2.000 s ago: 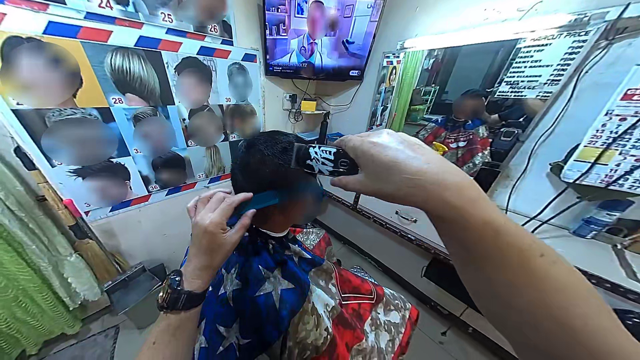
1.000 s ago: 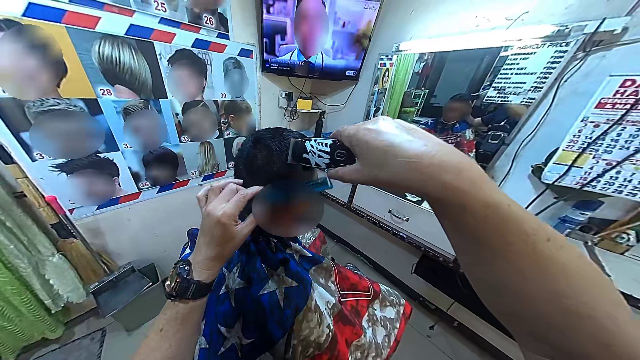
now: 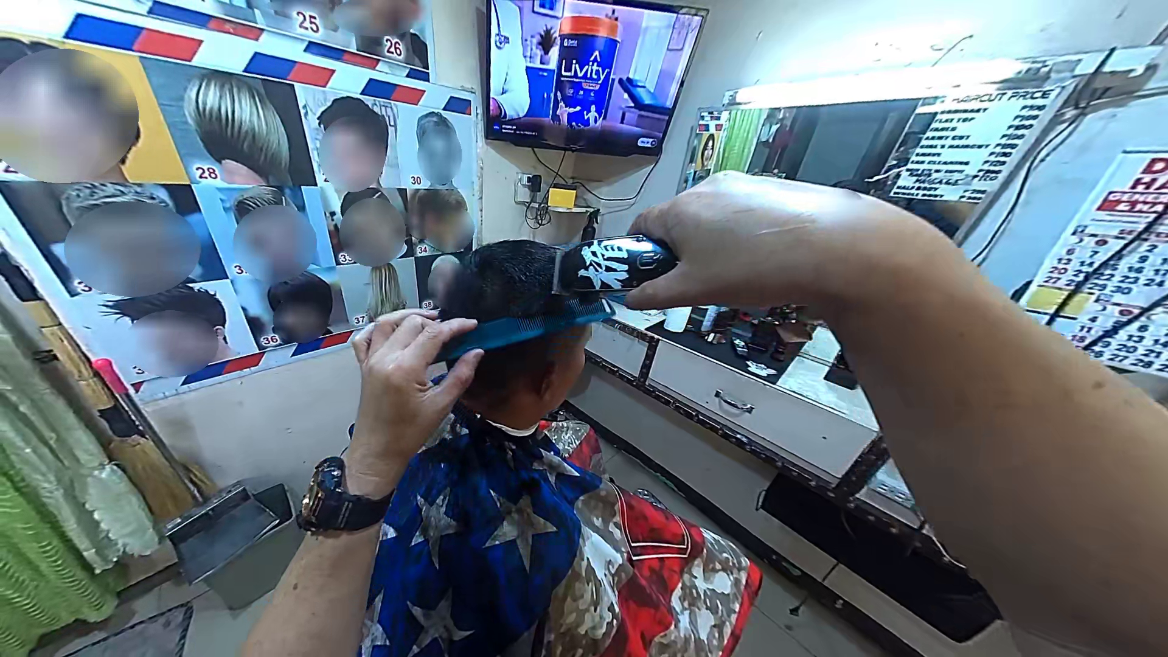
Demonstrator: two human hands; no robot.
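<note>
A seated person's dark hair [image 3: 507,266] is at the centre, above a barber cape [image 3: 497,538] with stars and camouflage print. My left hand [image 3: 411,379] pinches one end of a teal comb [image 3: 538,327], which lies across the side of the head, rising slightly to the right. From the right my right hand [image 3: 739,242] grips black hair clippers [image 3: 613,265] marked with white characters. The clipper blade meets the hair just above the comb. A dark watch [image 3: 339,497] is on my left wrist.
A counter with a drawer [image 3: 744,401] and small items runs along the right, below a wall mirror [image 3: 821,146]. Haircut posters [image 3: 242,228] cover the left wall. A grey bin [image 3: 242,547] stands at lower left near a broom and green curtain [image 3: 46,538]. A television [image 3: 593,73] hangs ahead.
The comb, at the side of the head two seconds ago, now lies across the hair under the clippers. The seated person's head has turned to the right. Both hands keep their hold.
</note>
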